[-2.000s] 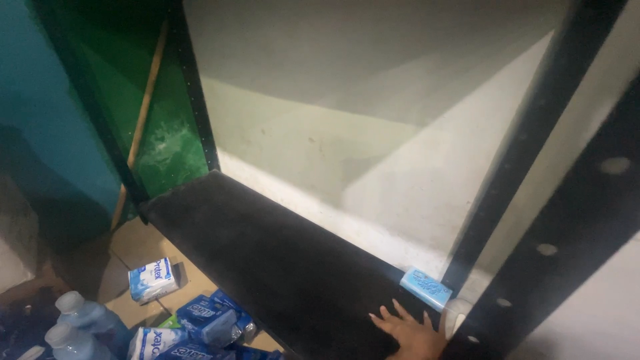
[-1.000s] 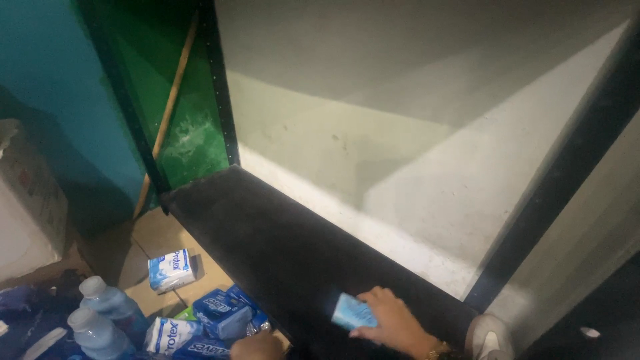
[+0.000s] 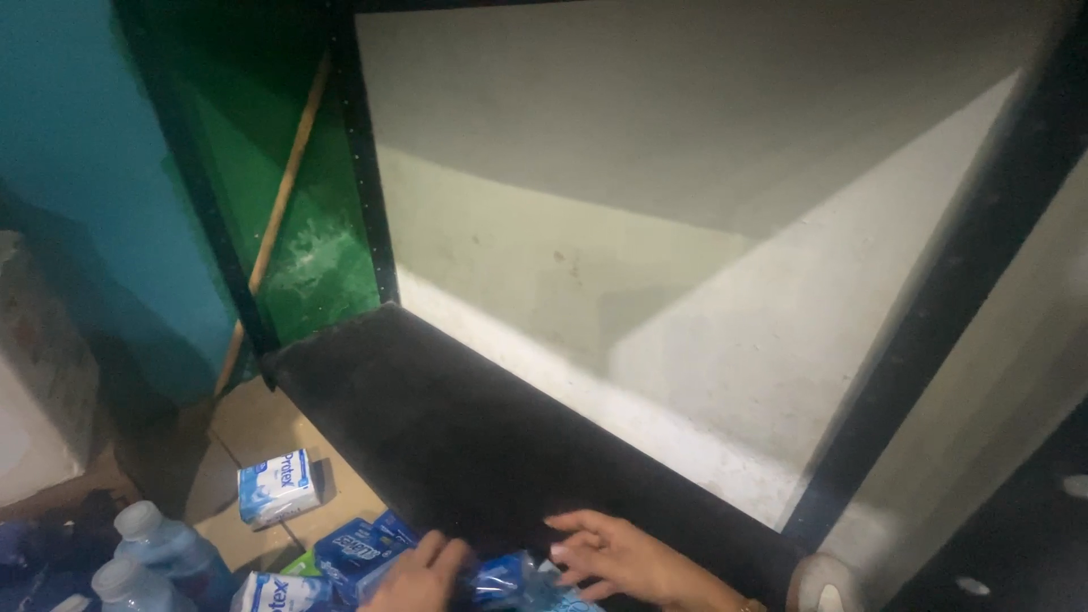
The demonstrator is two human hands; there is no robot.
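Observation:
My left hand (image 3: pixel 422 571), blurred, is low over a heap of blue soap packs (image 3: pixel 353 548) at the bottom; its fingers are partly hidden, and whether it grips a pack cannot be told. My right hand (image 3: pixel 625 557) is over the near edge of the black shelf (image 3: pixel 476 425), fingers apart, beside a shiny blue wrapped pack (image 3: pixel 500 578) and a light blue pack (image 3: pixel 557 595). A white and blue Protex soap pack (image 3: pixel 279 489) lies on the tiled floor, and another Protex pack (image 3: pixel 285 592) is beside the heap.
Bottles of blue liquid (image 3: pixel 174 544) stand at the lower left, near a white box (image 3: pixel 38 374). A wooden stick (image 3: pixel 293 170) leans behind the shelf's left post (image 3: pixel 361 153). The right post (image 3: pixel 926 297) is dark metal. A shoe tip (image 3: pixel 820 585) shows at the lower right.
My right hand, which held a light blue pack over the shelf a second ago, is now lower, near the heap, with fingers apart. More of my left hand now shows. The view has shifted to the right.

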